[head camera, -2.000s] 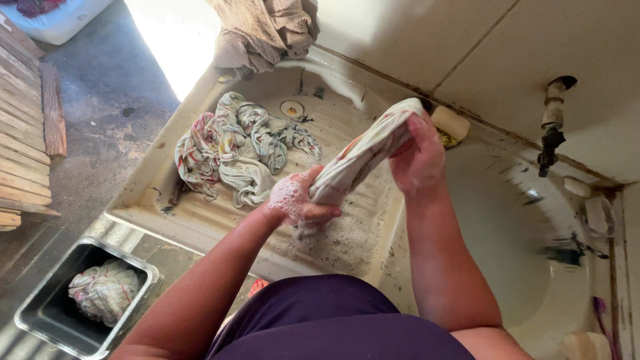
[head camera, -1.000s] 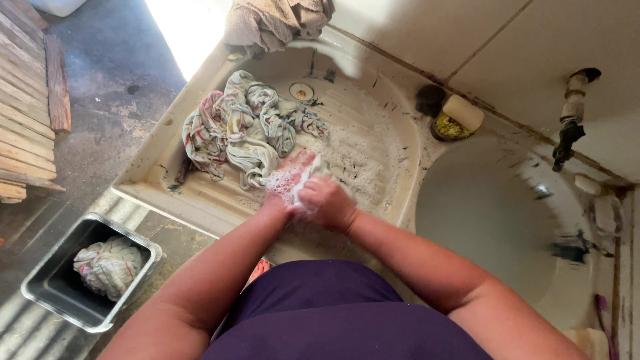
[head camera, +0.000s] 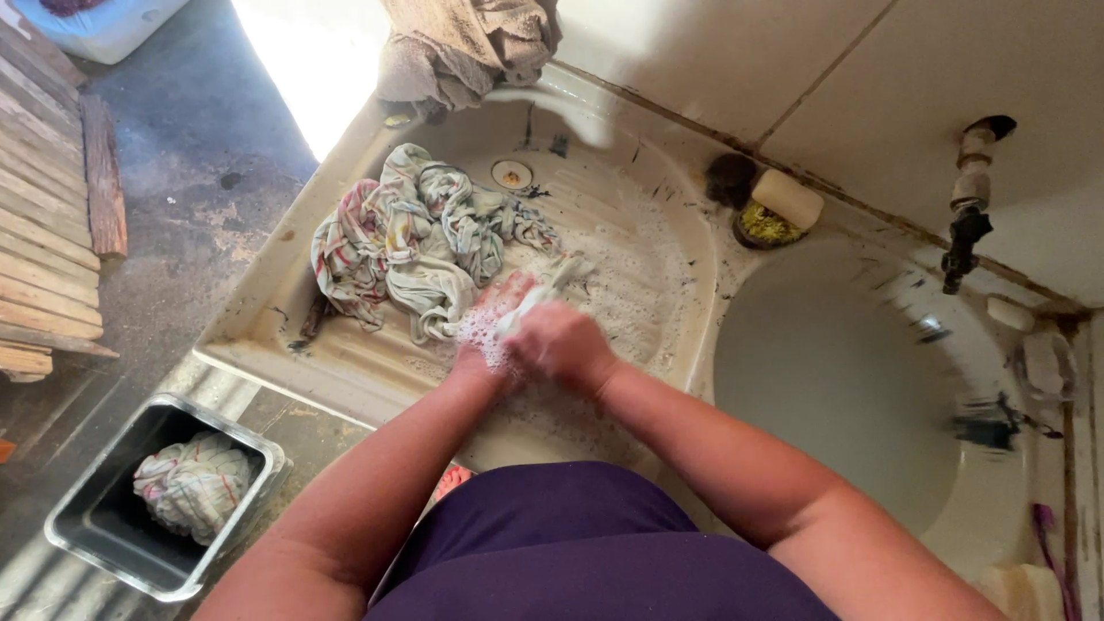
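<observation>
My left hand (head camera: 496, 323), covered in suds, holds a whitish wet cloth (head camera: 543, 293) over the ribbed drainboard (head camera: 638, 302) of a cream sink. My right hand (head camera: 565, 345) is closed on the same cloth, pressed up against the left; it is a little blurred. The cloth is bunched, with a loose end poking out past the fingers. Just beyond and left of my hands, twisted wet cloths with coloured stripes (head camera: 423, 233) lie in a heap on the drainboard. Foam spreads over the ribs to the right.
A round basin (head camera: 828, 388) of cloudy water is at right, below a wall tap (head camera: 968, 216). A soap bar (head camera: 787, 198) rests on a yellow scourer (head camera: 768, 226). A beige towel (head camera: 470, 52) hangs over the far corner. Lower left, a black tub (head camera: 103, 552) holds a bundled cloth (head camera: 197, 485). Wooden slats (head camera: 43, 216) stand left.
Two seconds ago the cloth was stretched between my raised hands; now it is bunched between them, low over the drainboard. My right hand has come down and left, beside my left hand.
</observation>
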